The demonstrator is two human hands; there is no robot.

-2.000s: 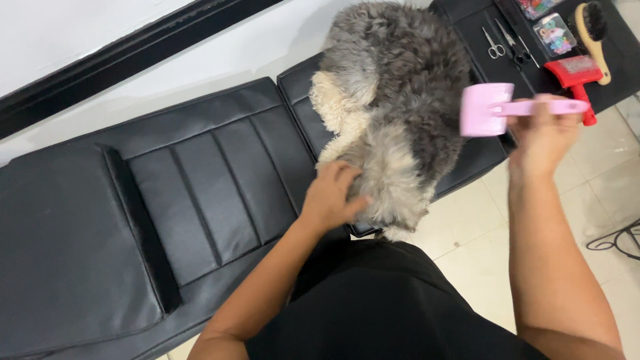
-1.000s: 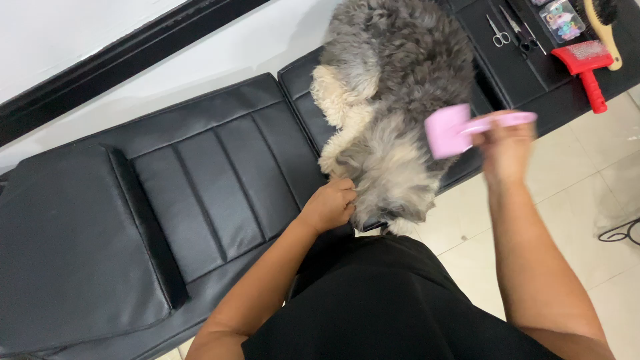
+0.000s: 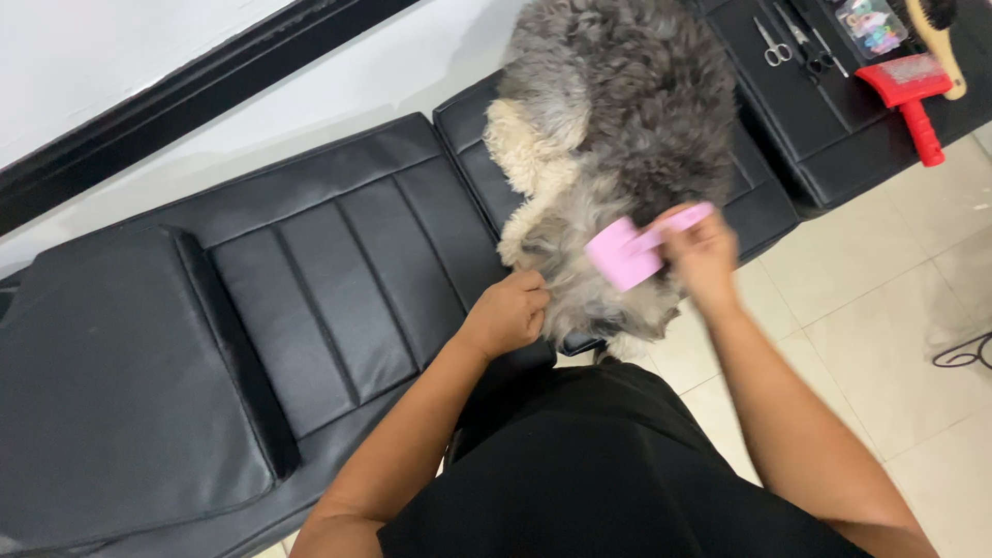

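Observation:
A curly grey dog [image 3: 635, 101] with cream legs lies on a black padded bench [image 3: 349, 256], its head toward me. My left hand [image 3: 508, 314] is closed at the side of the dog's head, its fingers on the fur there; a pinched tuft seems to be between them. In my right hand [image 3: 701, 252] is the handle of a pink pet slicker brush [image 3: 626, 254]. The brush head is over the fur of the dog's head and neck, its bristle side turned down and hidden. Whether the bristles touch the fur cannot be told.
On the bench at upper right lie small scissors [image 3: 773, 48], black-handled scissors [image 3: 810, 54], a clear box of colourful small items [image 3: 874, 27], a red slicker brush [image 3: 907, 81] and a wooden-handled brush [image 3: 942, 50]. A black cushion [image 3: 132, 372] rests at left. Tiled floor shows at right.
My right hand has brought the pink brush from beside the dog, near the tools, leftward over its head. My left hand, with fingers spread at first, has closed at the fur.

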